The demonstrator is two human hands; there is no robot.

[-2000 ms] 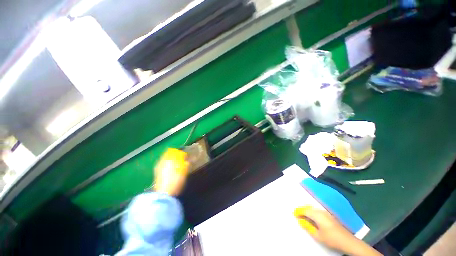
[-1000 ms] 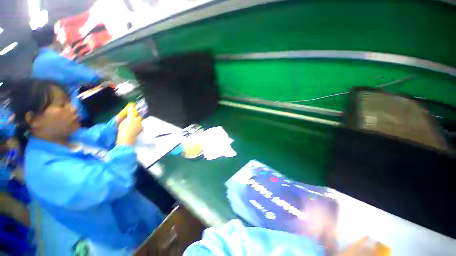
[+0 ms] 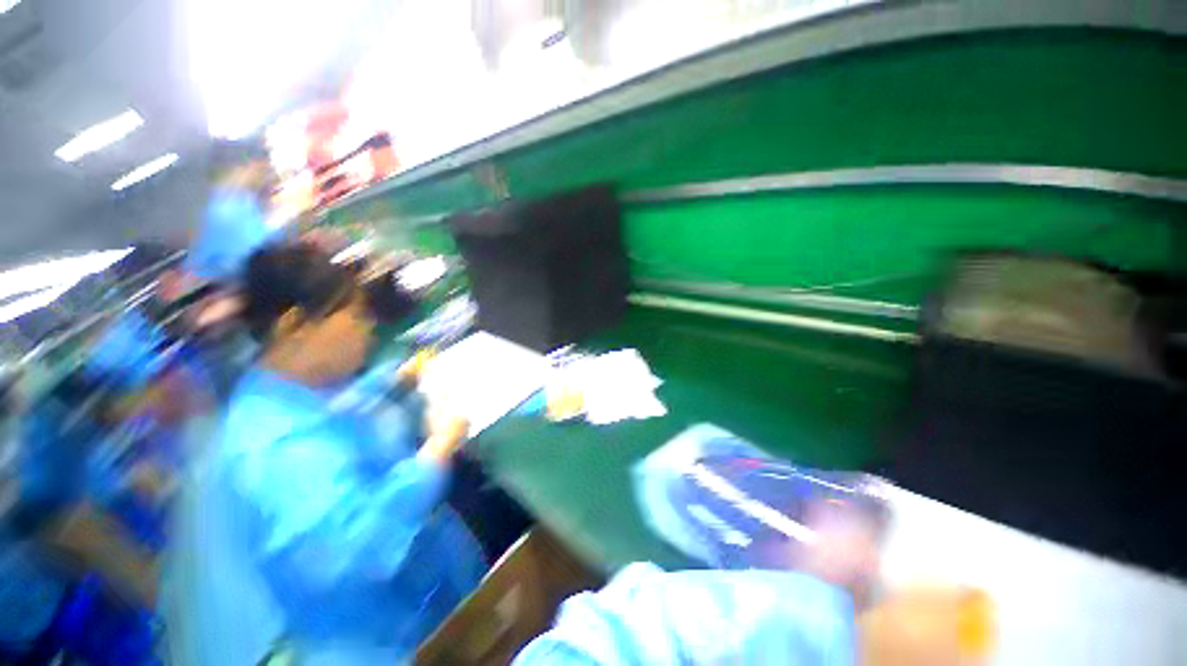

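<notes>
The frame is strongly blurred. A pile of blue-purple printed film (image 3: 742, 501) with white lettering lies on the green bench, at the left end of the white mat (image 3: 1080, 586). My left hand (image 3: 846, 540), beyond a light blue sleeve, is a blurred shape at the film's right end. It touches or overlaps the film; whether it grips a sheet cannot be told. Just below and right, over the mat, is more blurred skin with a yellow fingertip, apparently my right hand (image 3: 931, 627), cut off by the bottom edge. Its hold cannot be told.
A black tray block (image 3: 1041, 436) stands behind the mat, with a brownish item (image 3: 1035, 306) at its top. At left a person in a blue smock (image 3: 332, 488) works at a white mat. Crumpled white tissue (image 3: 612, 386), another black block (image 3: 547, 267) and a brown box (image 3: 501, 605) also show.
The view has swung left from the mat and cups to the film pile and neighbouring worker. Since one second ago, the scene has shifted slightly right; my hands remain near the film's right end.
</notes>
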